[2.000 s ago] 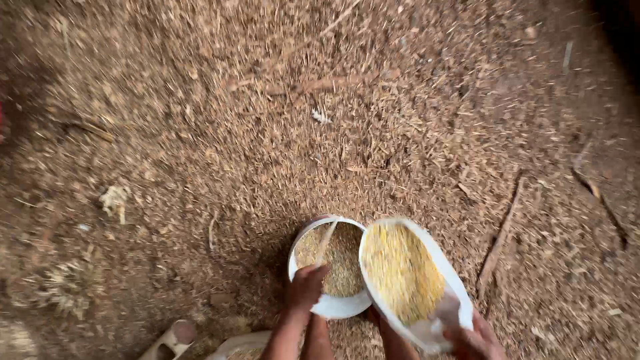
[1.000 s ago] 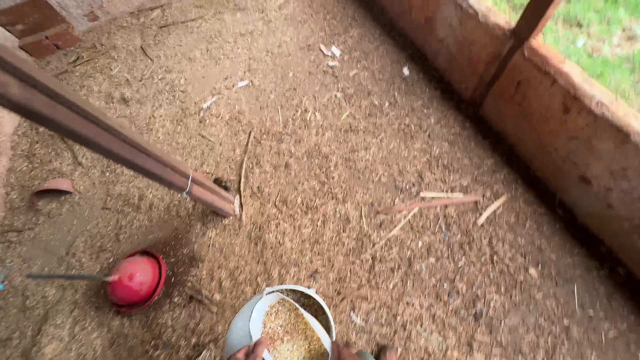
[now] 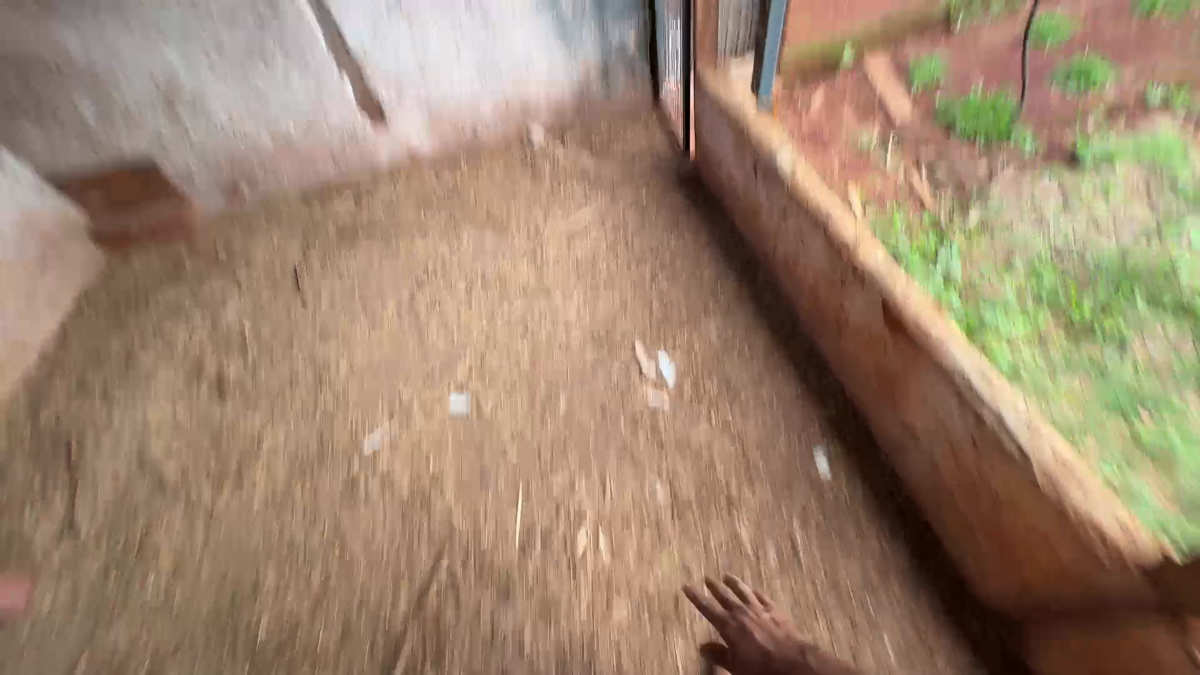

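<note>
My right hand (image 3: 755, 630) is at the bottom, right of the middle, with its fingers apart and nothing in them. Beneath it lies a floor strewn with wood shavings or chaff (image 3: 562, 469), blurred by motion. My left hand is out of view. No bucket or scoop shows in this view.
A low mud-plastered wall (image 3: 900, 375) runs along the right, with grass (image 3: 1125, 403) beyond it. A whitewashed wall (image 3: 234, 94) closes the far side, beside a door frame (image 3: 689, 84). Bricks (image 3: 136, 202) stand at the left corner. Pale scraps (image 3: 666, 368) lie on the floor.
The view has swung up toward the far wall and door frame. The white bucket and the grain-filled scoop, seen at my hands before, are out of view. My right hand is now empty.
</note>
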